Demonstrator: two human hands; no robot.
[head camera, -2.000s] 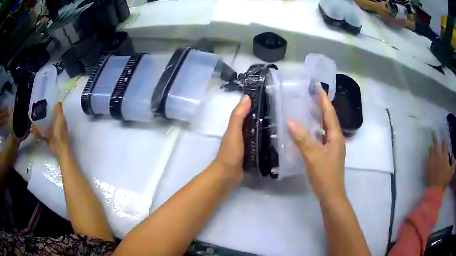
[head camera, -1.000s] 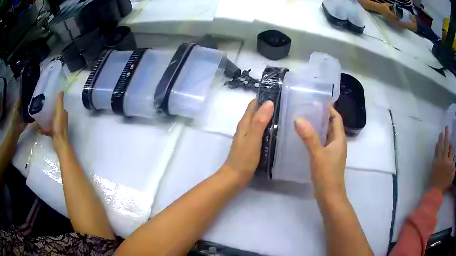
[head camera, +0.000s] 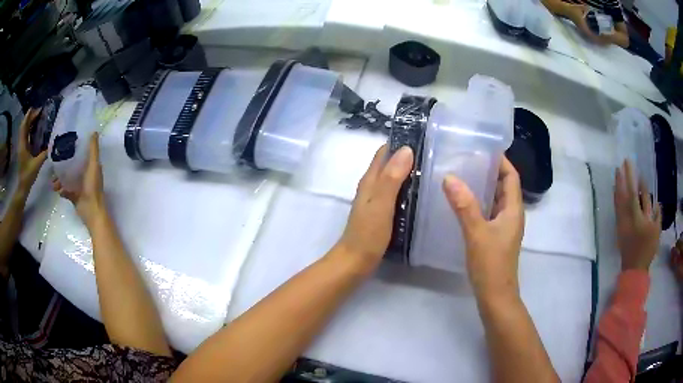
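Observation:
A frosted clear tank (head camera: 453, 202) stands on its side in front of me, with a black slotted base (head camera: 411, 135) fitted against its left end. My left hand (head camera: 377, 202) grips the black base from the left, thumb on its near face. My right hand (head camera: 490, 224) grips the tank from the right, thumb on its front face and fingers behind its right edge. The far side of the tank is hidden. A smaller clear piece (head camera: 490, 108) sticks up behind the tank's top right.
Three clear units with black bands (head camera: 288, 120) lie in a row at left. Small black parts (head camera: 365, 116) lie beyond my left hand. A black cup (head camera: 414, 63) stands further back. A black tray (head camera: 530, 153) is at right. Other people's hands (head camera: 636, 213) hold similar parts at both sides.
The black base and the tank, apart at first, have come together. Both my hands have shifted slightly right. The person at right has brought a clear and black part into view.

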